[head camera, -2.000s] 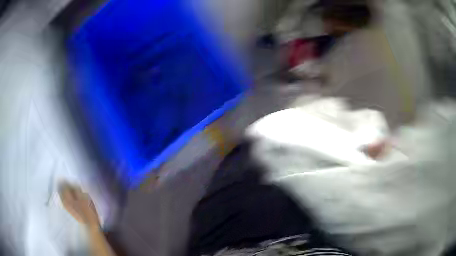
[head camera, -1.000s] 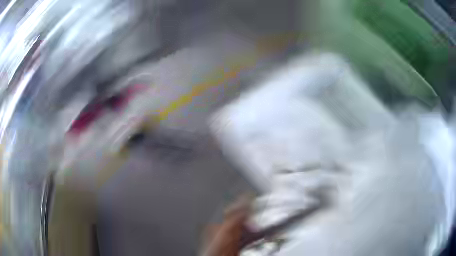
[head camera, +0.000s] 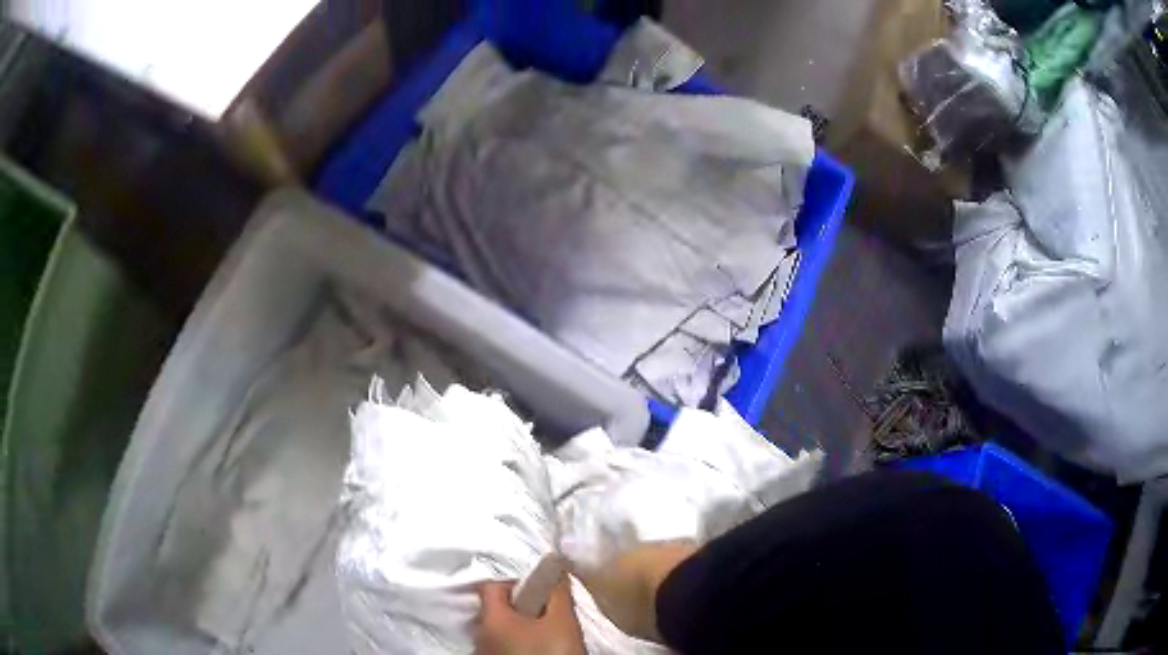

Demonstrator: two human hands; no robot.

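A thick bundle of white cloth [head camera: 442,505] is pinched at its middle over the white tub's [head camera: 113,563] near side, its ends fanning out left and right. My left hand [head camera: 528,624] is at the bottom edge, partly cut off, closed on the pinched middle with a narrow pale strip [head camera: 541,583] at its fingers. My right wrist [head camera: 637,578] comes from a dark sleeve and enters the cloth; the fingers are hidden. Crumpled grey-white pieces [head camera: 263,512] lie inside the tub.
Behind the tub, a blue crate [head camera: 820,243] is heaped with flat grey-white pieces [head camera: 602,192]. A green bin [head camera: 77,384] stands left. At right are a white wrapped stack [head camera: 1050,333], a tangled strip pile [head camera: 920,416] and a small blue bin [head camera: 1044,505].
The view has swung from the floor and white stack to the tub and filled blue crate. The white bundle is now at the centre, with my hands at its middle. Earlier frames are blurred.
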